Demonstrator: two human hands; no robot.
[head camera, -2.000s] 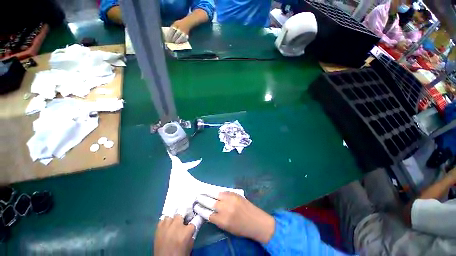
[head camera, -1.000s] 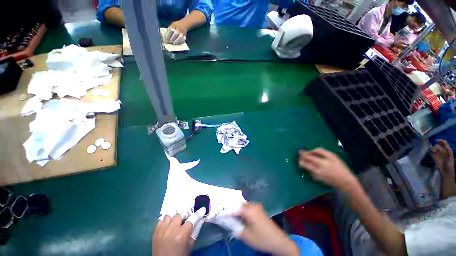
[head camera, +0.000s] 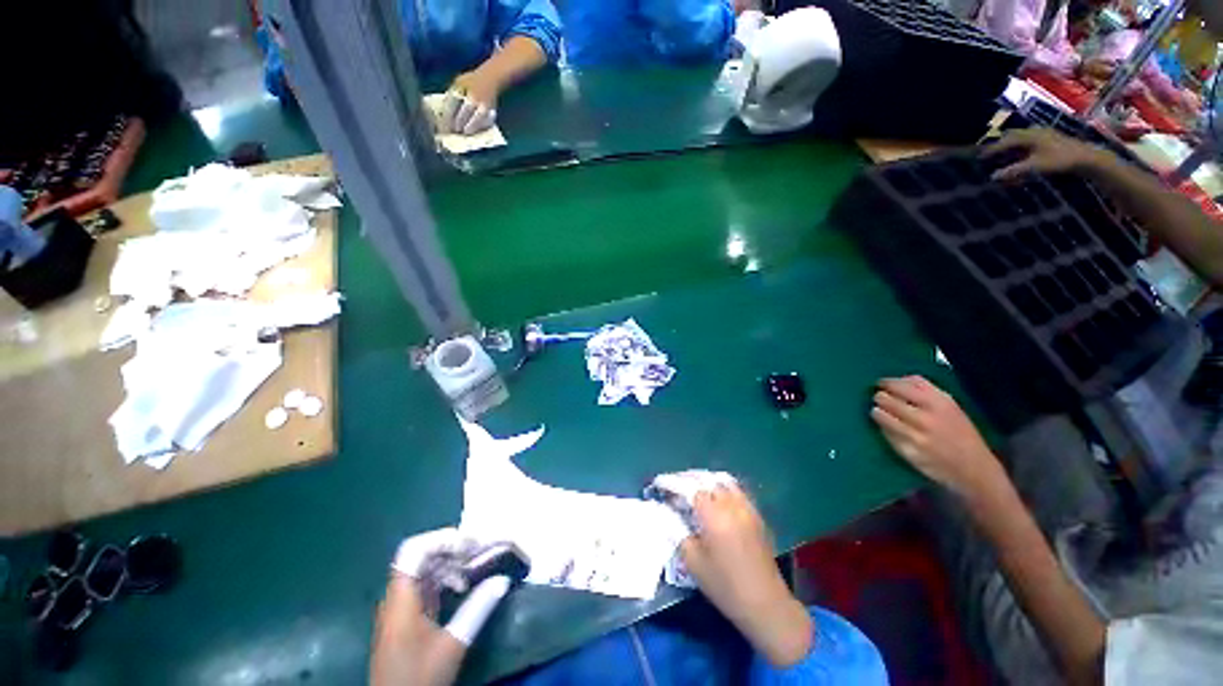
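A smartwatch head (head camera: pixel 498 566), small and dark, is held in my left hand (head camera: pixel 436 596), which has white finger cots and is at the left edge of the spread cloth. The spread cloth (head camera: pixel 570 529) lies white on the bench, with faint marks and a pointed corner near the dispenser bottle. My right hand (head camera: pixel 724 543) holds a crumpled wiping cloth (head camera: pixel 691 489) at the spread cloth's right end. My right fingertips are partly hidden by the cloth.
A whitish bottle (head camera: pixel 468 375) stands at the metal post's (head camera: pixel 382 188) foot. A crumpled cloth (head camera: pixel 628 362) and a dark watch head (head camera: pixel 785 390) lie to the right. A neighbour's hand (head camera: pixel 925 426) rests near black trays (head camera: pixel 1026 255). Dark watches (head camera: pixel 101 570) and a cloth pile (head camera: pixel 201 362) are left.
My left hand has lifted the watch head off the cloth and moved left. My right hand has moved up and right. A dark watch head now lies on the mat; the neighbour's other hand is at the trays.
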